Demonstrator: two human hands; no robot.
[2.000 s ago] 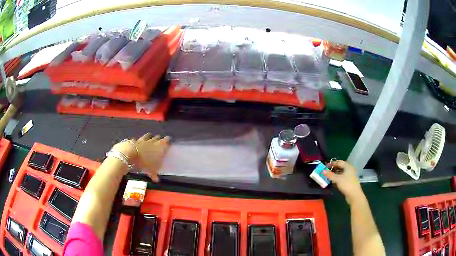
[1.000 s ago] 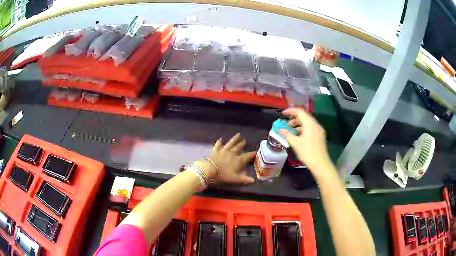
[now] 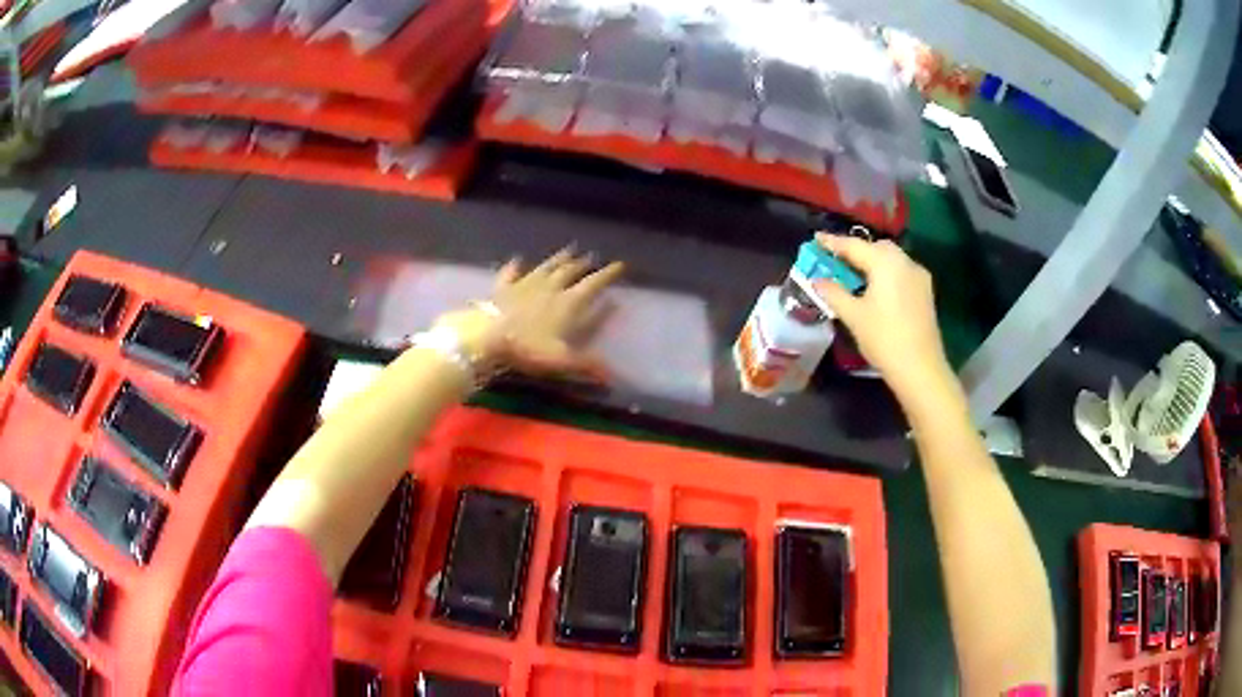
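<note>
My left hand (image 3: 556, 316) is spread flat, fingers apart, over the pale translucent film sheet (image 3: 661, 343) on the dark bench, and holds nothing visible. My right hand (image 3: 879, 302) pinches a small teal-blue and white pad (image 3: 828, 267) at the mouth of the white bottle (image 3: 782, 349) with an orange label. The bottle stands upright right of the sheet. In front lies the red-orange foam tray (image 3: 613, 456) with dark glossy phones (image 3: 603, 575) in its pockets; its near part is cut off by the frame edge.
Another tray of phones (image 3: 245, 357) lies at left, a smaller one (image 3: 1094, 599) at right. Stacked trays (image 3: 327, 123) and film-covered trays (image 3: 681, 157) stand at the back. A grey post (image 3: 1090, 225) rises at right beside a white fan (image 3: 1171, 402). A phone (image 3: 990, 179) lies behind it.
The view has tilted down, showing more of the front tray. My left hand has moved left, away from the bottle and onto the sheet. My right hand remains at the bottle's mouth with the pad.
</note>
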